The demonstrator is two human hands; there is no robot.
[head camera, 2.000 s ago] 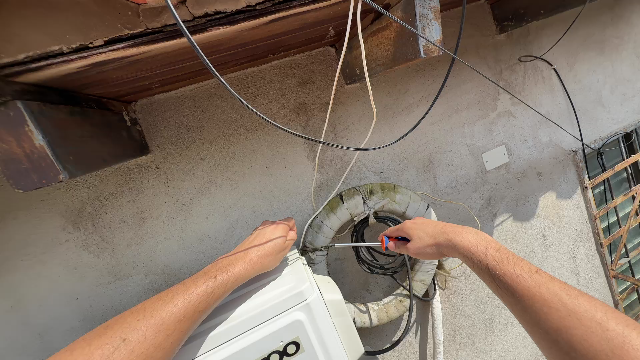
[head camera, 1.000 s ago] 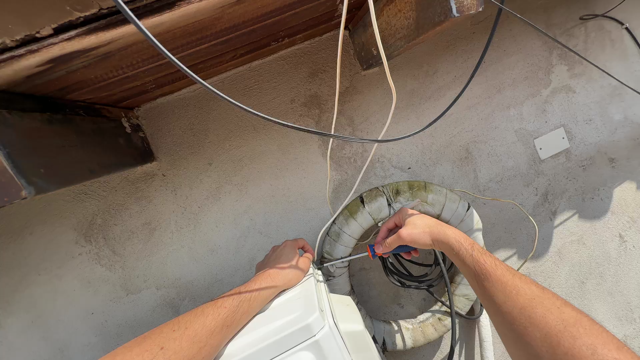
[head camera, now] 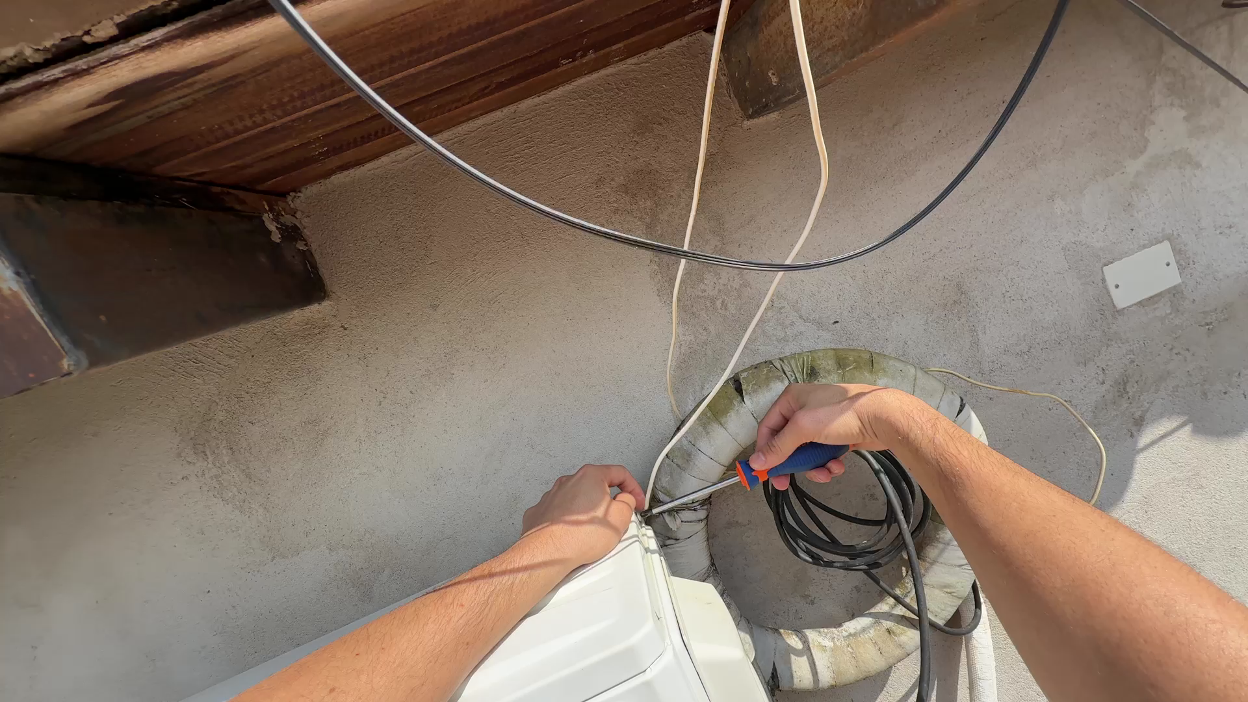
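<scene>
My right hand is closed around the blue and orange handle of a screwdriver. The metal shaft points left, its tip at the rear top corner of a white air-conditioner outdoor unit. At that same corner rests my left hand, fingers bent close to the tip; whether they pinch anything cannot be told. A thin white cable runs down to the corner beside the fingertips. Behind the screwdriver, a coil of tape-wrapped pipe lies against the wall, with looped black cable inside its ring.
A black cable sags across the view above my hands. Rusty metal brackets and a brown wooden eave jut out overhead. A white cover plate is fixed on the rough plaster wall at the right.
The screwdriver's tip was also at the unit's corner one second ago. My right hand has stayed on its handle throughout. The view has moved closer to the corner.
</scene>
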